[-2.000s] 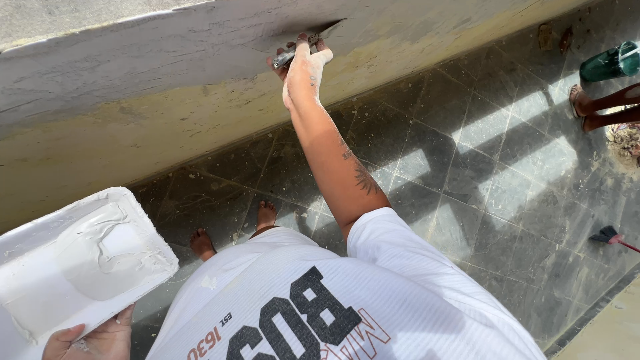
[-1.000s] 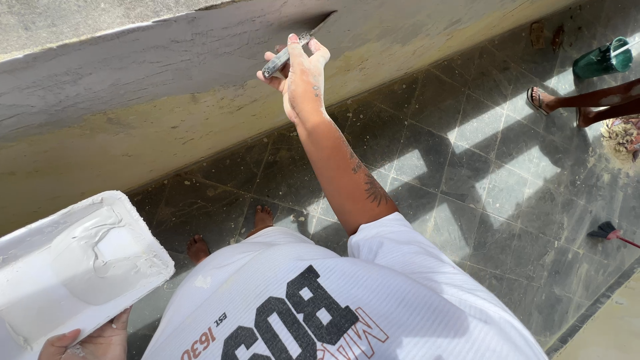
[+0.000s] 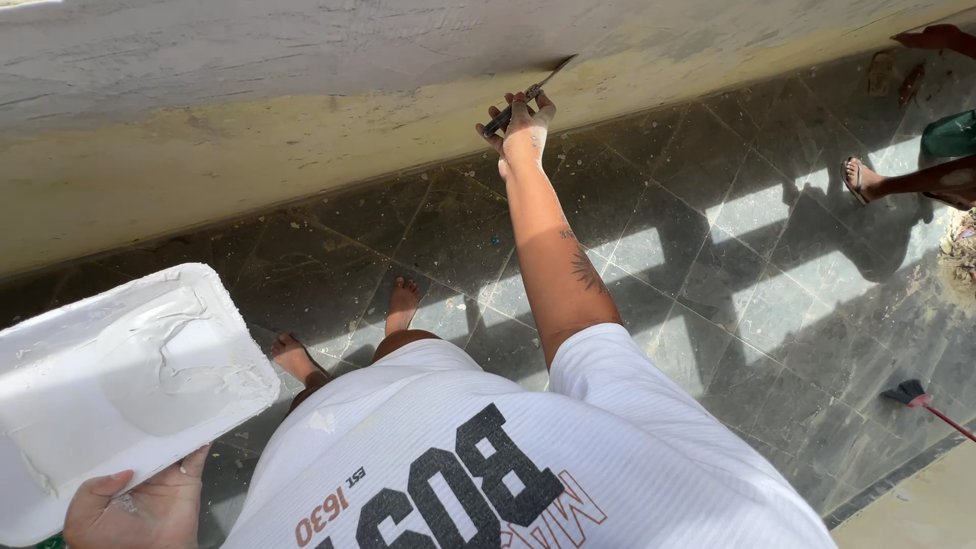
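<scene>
My right hand (image 3: 522, 126), dusted with white, grips the dark handle of a putty knife (image 3: 512, 113). The thin blade points up and right and meets the wall (image 3: 305, 130), whose upper part is coated grey-white and whose lower part is yellowish. At the lower left my left hand (image 3: 141, 499) holds a white plastic tray (image 3: 57, 381) by its near edge, thumb over the rim. White putty (image 3: 171, 354) is smeared in the tray, mostly towards its right end.
Dark tiles with specks form the floor (image 3: 610, 320). At the right another person's sandalled foot (image 3: 862, 181) stands near a green bucket (image 3: 949, 137) and a pile of debris (image 3: 959, 255). A broom (image 3: 911, 394) lies at the lower right. My bare feet (image 3: 402, 305) are near the wall.
My right hand with the putty knife has moved down the wall, to where the grey-white coat meets the yellowish part. My left hand still holds the tray. The other person's foot has shifted.
</scene>
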